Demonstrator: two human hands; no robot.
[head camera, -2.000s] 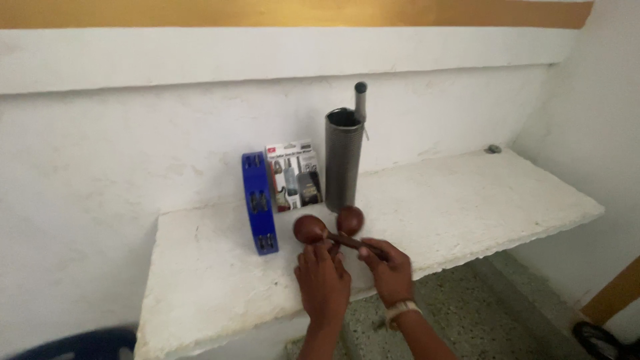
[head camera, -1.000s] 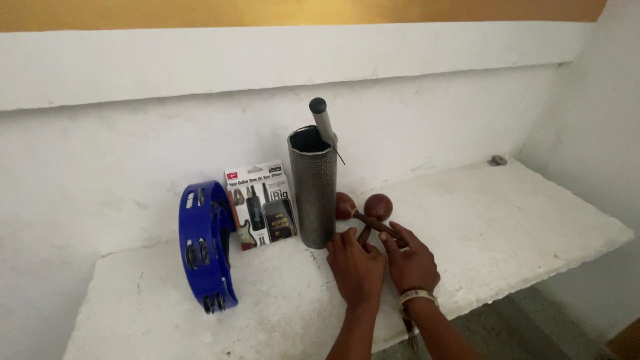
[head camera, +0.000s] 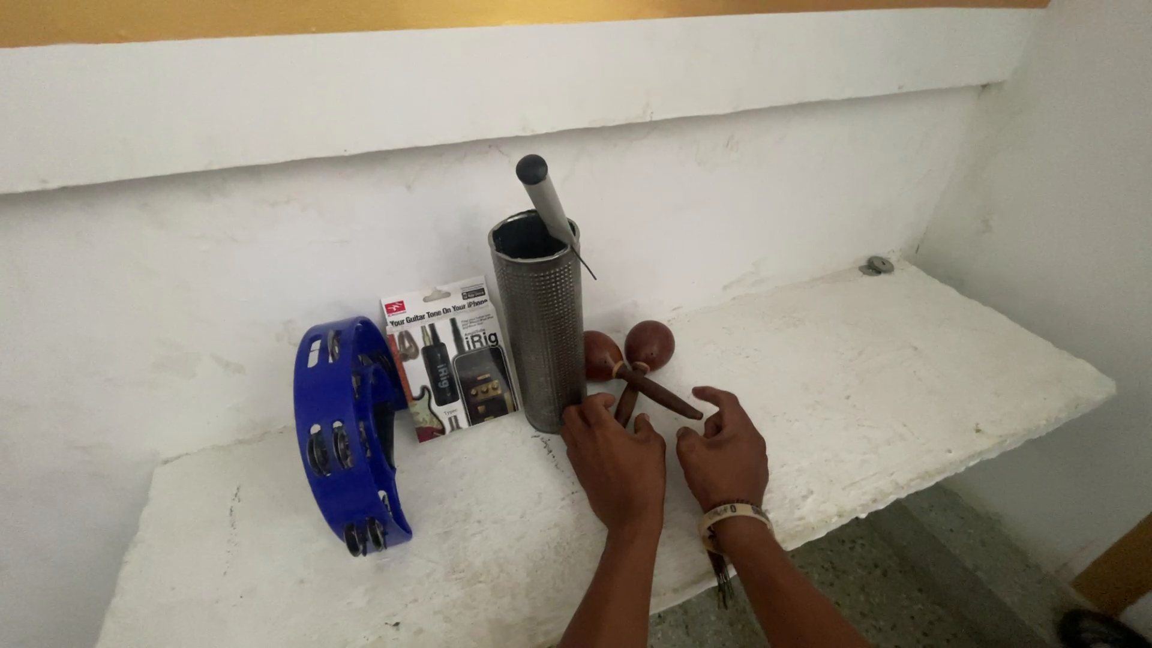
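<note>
Two brown maracas lie with crossed handles on a white ledge, right of an upright metal güiro cylinder (head camera: 542, 333). The handle of one maraca (head camera: 661, 394) lies on top and points toward my right hand (head camera: 724, 450), whose fingers are apart just off its tip. My left hand (head camera: 621, 459) is by the foot of the cylinder and the lower end of the other maraca (head camera: 650, 346); whether its fingers touch either is unclear. A scraper with a grey handle (head camera: 544, 193) leans in the cylinder's mouth. Further left stand an iRig package (head camera: 454, 360) and a blue tambourine (head camera: 346, 441) on its edge.
The white ledge (head camera: 864, 378) has a rough front edge, with a speckled floor (head camera: 864, 576) below it. A white wall rises behind. Small grey round objects (head camera: 877, 265) lie at the ledge's far right corner. A dark object shows at the lower right.
My right hand has let go of the upper maraca's handle and its fingers have spread. The maracas now lie close beside the cylinder; two seconds ago both hands were on them. The view has shifted.
</note>
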